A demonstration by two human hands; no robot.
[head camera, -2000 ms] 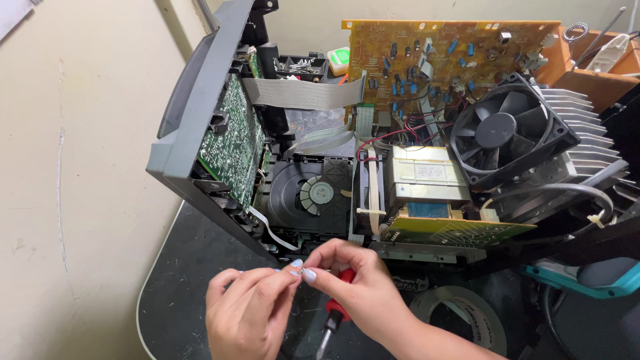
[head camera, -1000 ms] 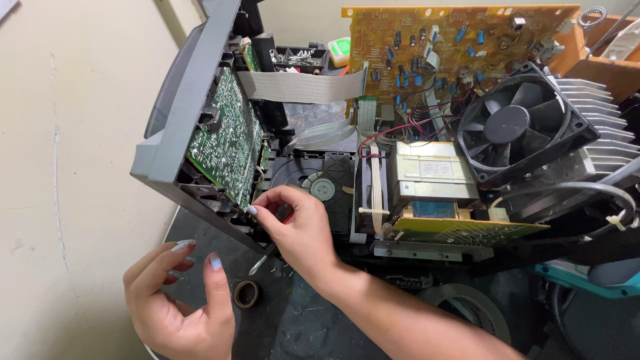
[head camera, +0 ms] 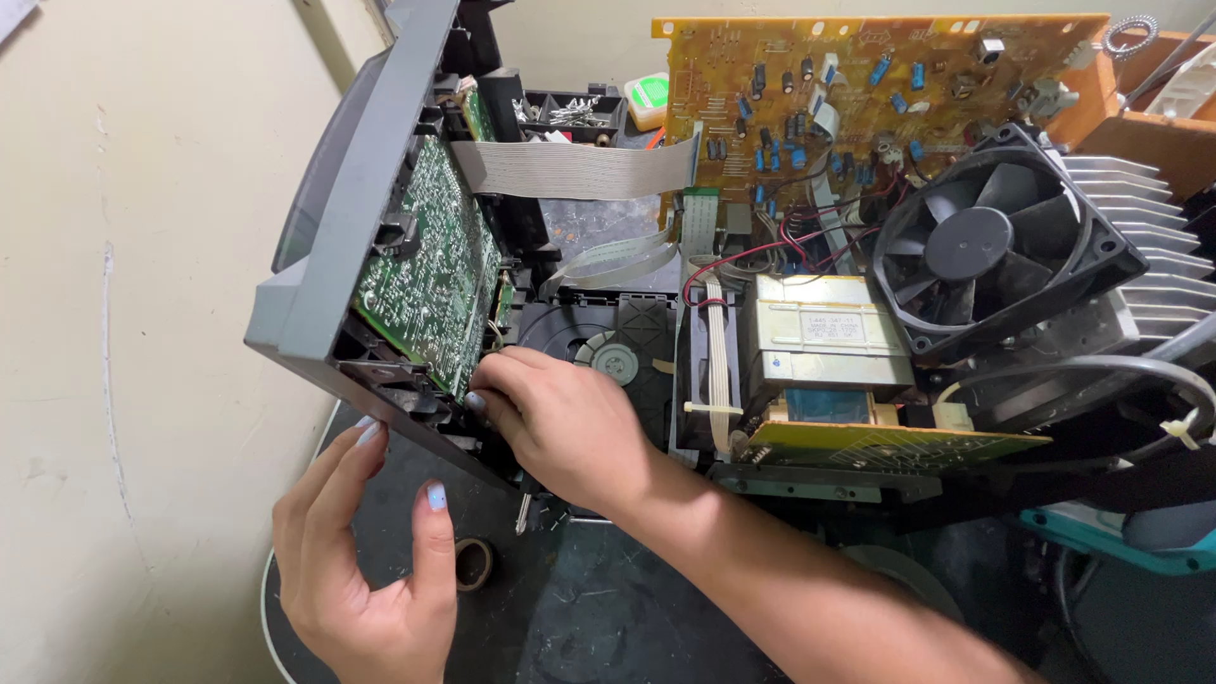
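My right hand reaches to the lower edge of a green circuit board fixed inside the grey plastic front panel of an opened audio unit. Its fingertips are bent together there; whether they pinch anything is hidden. Fingers apart and palm up, my left hand is just below the panel's bottom edge and holds nothing. A white ribbon cable joins the panel side to an upright brown circuit board. Behind my right hand lies the black disc mechanism. A screwdriver tip shows under the panel.
To the right are a transformer, a black fan and a finned heat sink. A screw tray stands behind. A tape roll lies on the dark table beside my left hand; loose screws are near the screwdriver tip.
My hands, together in front of the unit two seconds ago, are now apart. The right one has moved to the panel's circuit board, and the left one has moved left and opened.
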